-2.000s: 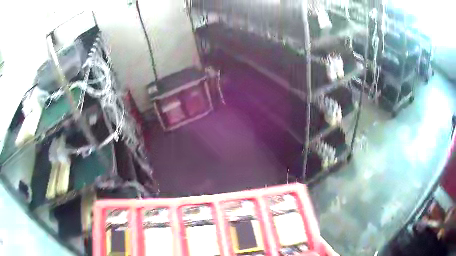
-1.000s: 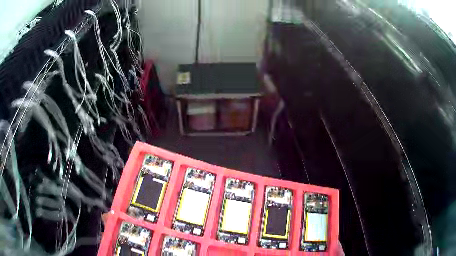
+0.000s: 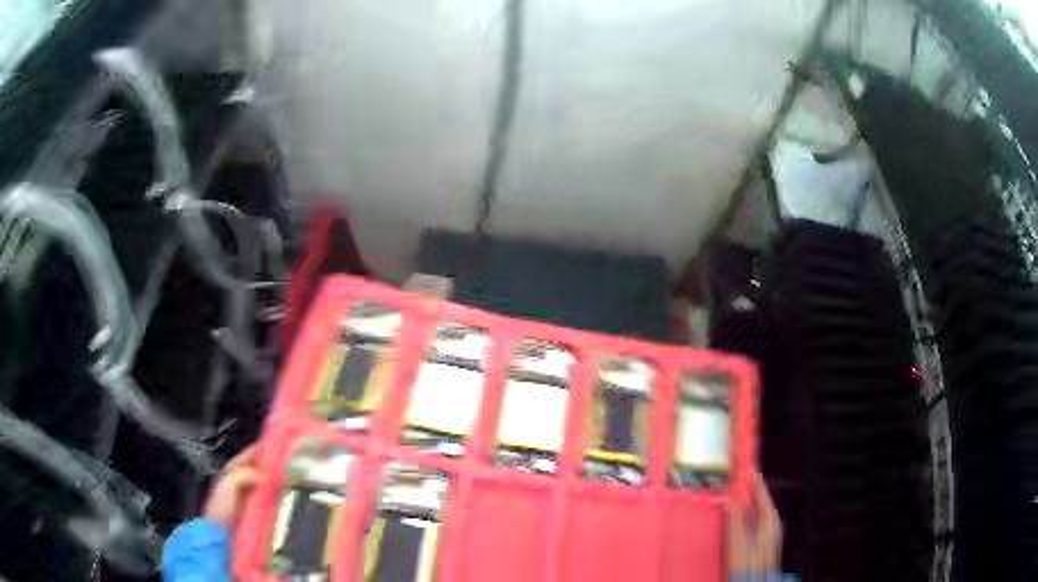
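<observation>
A red compartment tray (image 3: 518, 483) is held in front of me, tilted slightly down to the right. Its far row holds open-backed smartphones (image 3: 535, 398) in all five pockets, some with white and some with black batteries. The near row has phones in its two left pockets; the visible pockets right of them are bare. My left hand (image 3: 233, 489) grips the tray's left edge, below a blue sleeve cuff. My right hand (image 3: 755, 529) grips the right edge, partly hidden and blurred. The tray's near edge is cut off.
White charging cables (image 3: 85, 267) hang blurred along the left rack. A rack with black slotted foam (image 3: 848, 375) stands on the right. Ahead is a dark surface (image 3: 558, 279) against a pale wall, with a red tray edge (image 3: 313, 267) to its left.
The racks now stand on both sides, and the dark surface at the aisle end is nearer. The tray has risen in view, showing its near row and both hands.
</observation>
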